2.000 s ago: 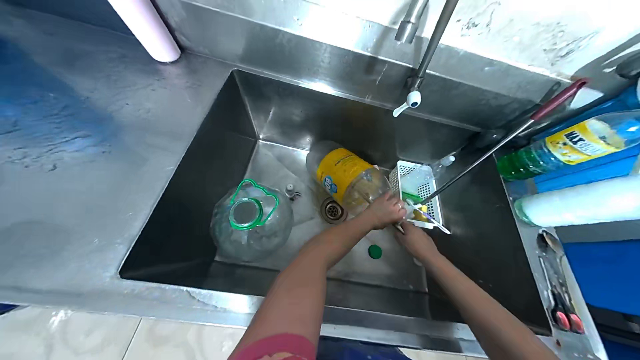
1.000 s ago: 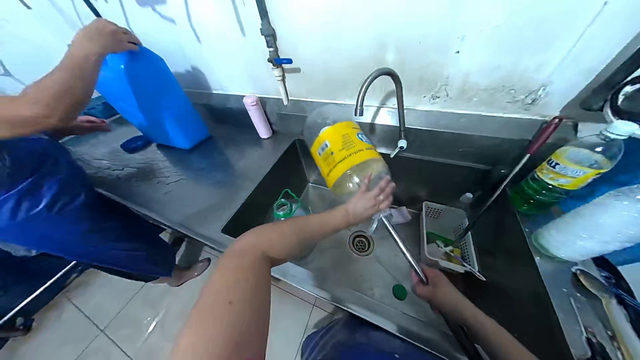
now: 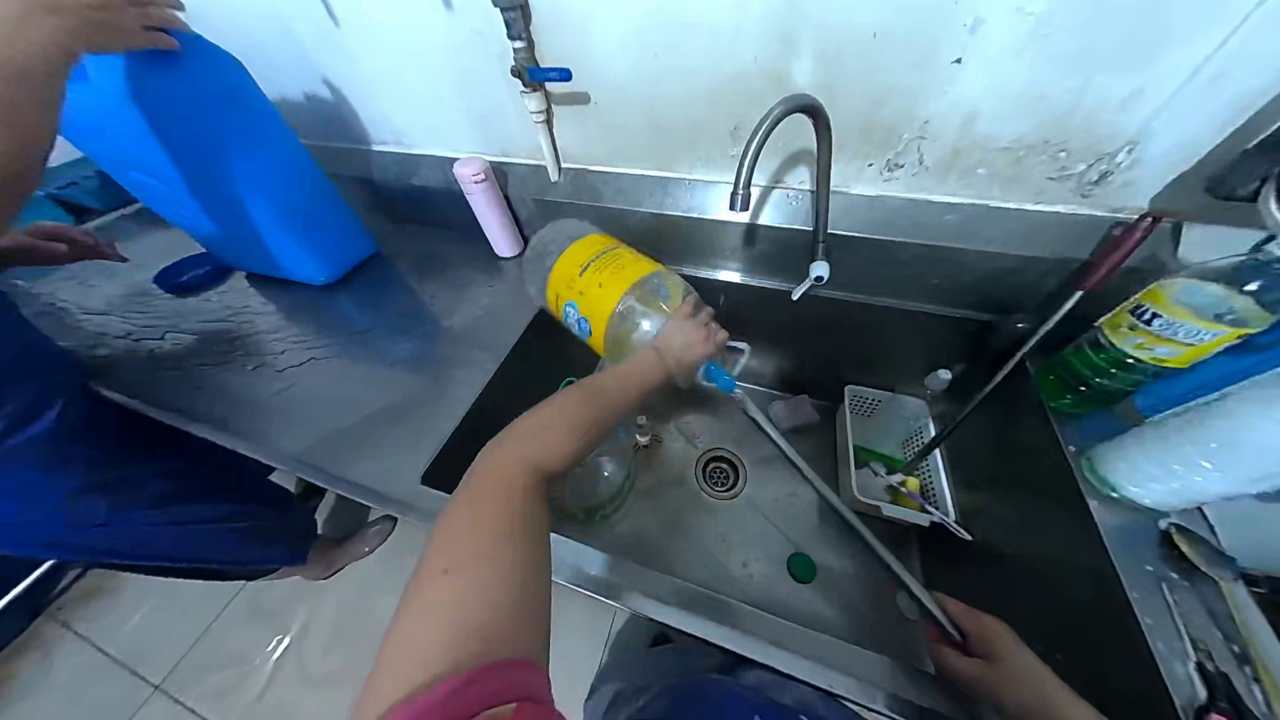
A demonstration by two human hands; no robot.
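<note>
My left hand [image 3: 690, 343] grips the neck end of a large clear plastic bottle [image 3: 600, 290] with a yellow label. The bottle lies tilted over the sink's back left corner, its mouth toward the lower right. A long metal rod [image 3: 830, 495] meets the bottle's blue neck piece [image 3: 718, 377]; whether it goes inside is unclear. My right hand [image 3: 985, 650] holds the rod's lower end near the sink's front edge. Beneath my left forearm, another clear bottle [image 3: 600, 480] is partly hidden in the sink. A green cap [image 3: 801, 567] lies on the sink floor, right of the drain [image 3: 720, 473].
At the left a person's hand [image 3: 120, 25] rests on a blue jerrycan [image 3: 220, 160]. A pink flask [image 3: 488, 207] stands by the wall. A faucet [image 3: 800, 150] rises behind the sink. A white basket [image 3: 850, 450] holds cleaning items and a red-handled rod [image 3: 1050, 325]. Bottles and utensils line the right.
The yellow-labelled bottle was down in the sink two seconds ago and has been lifted toward the back left. The rod between my hands shows more clearly than at first.
</note>
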